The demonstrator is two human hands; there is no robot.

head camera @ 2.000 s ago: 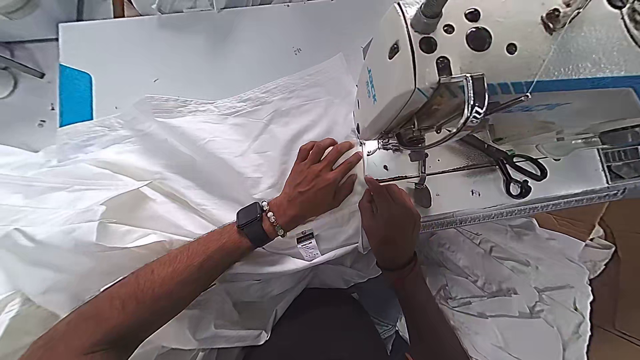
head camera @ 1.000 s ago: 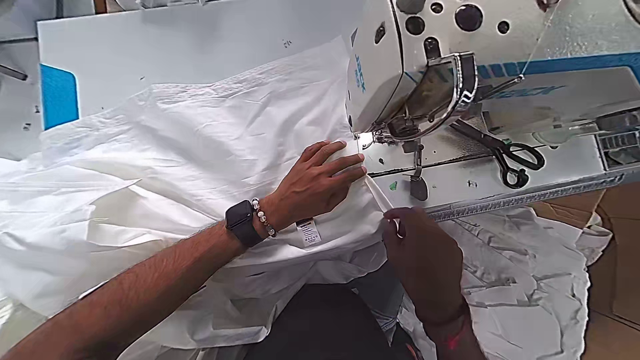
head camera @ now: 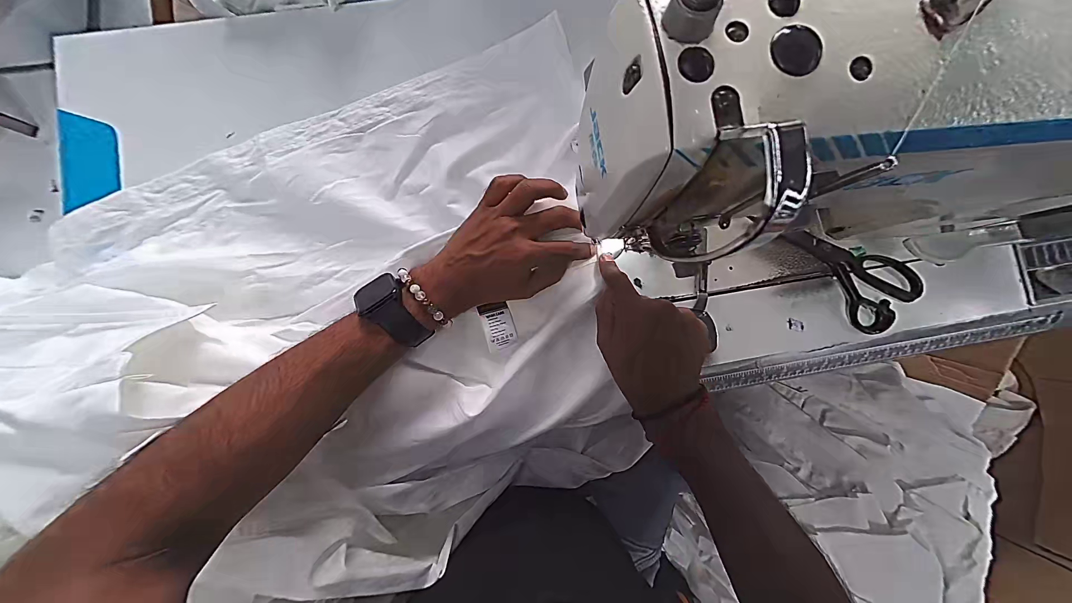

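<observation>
White fabric (head camera: 352, 209) with a small care label (head camera: 497, 327) spreads over the table and up to the needle area of a Jack sewing machine (head camera: 624, 126). My left hand (head camera: 511, 243), with a watch and a beaded bracelet at the wrist, lies on the fabric with its fingers bent and spread, fingertips just left of the lit presser foot. Close by, my right hand (head camera: 653, 343) has its index fingertip on the fabric edge at the foot, the other fingers curled. Whether it pinches the edge is hidden.
Black-handled scissors (head camera: 871, 285) lie on the machine bed, right of the needle area. A measuring scale (head camera: 879, 347) runs along the table's front edge. More white fabric (head camera: 871, 469) hangs below it, beside brown cardboard (head camera: 1047, 435) at the far right.
A second ago my right hand was lower, drawing up a strip of the fabric edge; now its index fingertip is at the presser foot. My left hand stays on the fabric.
</observation>
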